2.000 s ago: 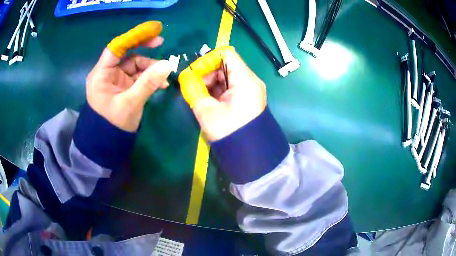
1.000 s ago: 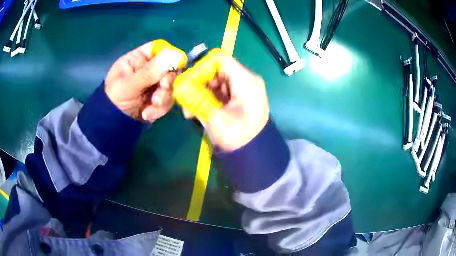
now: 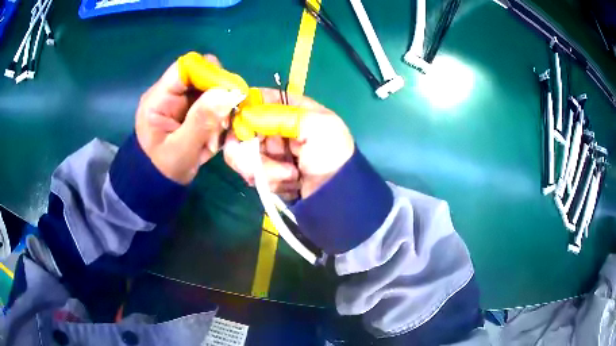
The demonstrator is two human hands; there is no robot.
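Observation:
My left hand [image 3: 179,118] and my right hand [image 3: 297,138] meet left of the yellow line, with yellow finger cots on the fingers. My right hand holds a wire harness [image 3: 271,203]; its white strip hangs down below the fingers toward my right cuff, with a dark end beside the cuff. A thin dark wire with a small light tip [image 3: 277,80] sticks up above my right hand. The fingertips of both hands touch. My left thumb and finger are pinched together at the joint; what they pinch is hidden, with only a tiny dark spot showing.
The green bench has a yellow line [image 3: 302,57]. Two harnesses [image 3: 390,86] lie at the top centre-right. A harness pile [image 3: 573,162] lies at the right. A small harness bunch [image 3: 28,51] lies at the upper left. A blue tray [image 3: 159,5] is at the top edge. A dark rail curves along the upper right.
My left finger and thumb, apart at first, have closed and moved in to my right hand. The white strip now hangs below my right hand, where it did not show before.

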